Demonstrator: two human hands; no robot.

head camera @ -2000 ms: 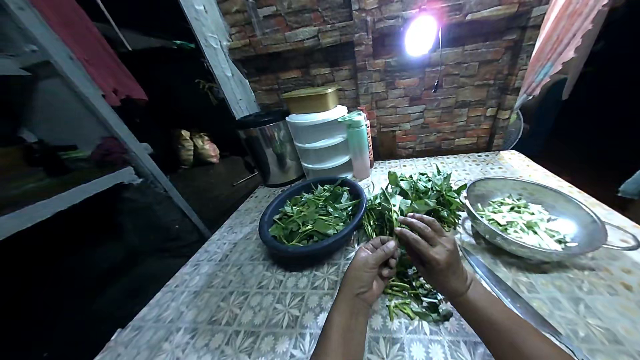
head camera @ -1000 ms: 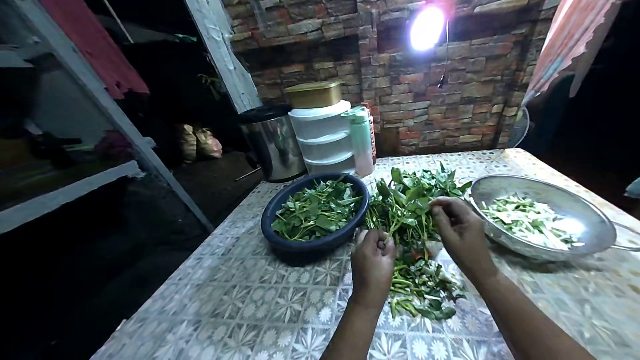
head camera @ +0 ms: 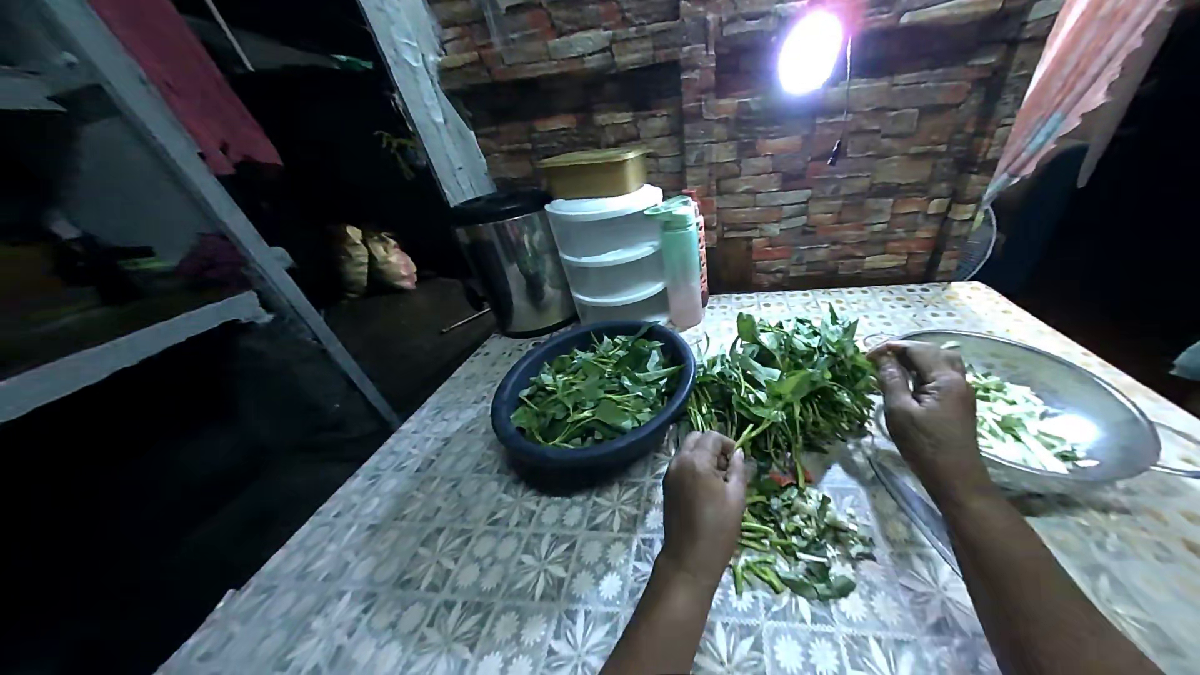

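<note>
My left hand (head camera: 708,487) pinches a green leafy stem between thumb and fingers, in front of a heap of leafy greens (head camera: 797,375). My right hand (head camera: 923,398) is raised at the heap's right side, by the near rim of a metal colander (head camera: 1130,441) that holds pale cut pieces (head camera: 1017,422); its fingers are bent together, and whether something is between them is unclear. Left of the heap stands a dark plastic basin (head camera: 506,436) full of picked leaves (head camera: 600,389). Stem scraps and leaves (head camera: 797,544) lie on the table between my forearms.
A long metal blade (head camera: 914,511) lies partly under my right forearm, beside the colander. At the back of the patterned table (head camera: 403,562) stand a steel container (head camera: 520,272), stacked white drawers (head camera: 609,253) with a gold box (head camera: 595,173) on top, and a green-pink bottle (head camera: 682,267).
My hands were together over the greens two seconds ago and have moved apart. My right hand has moved right, toward the colander.
</note>
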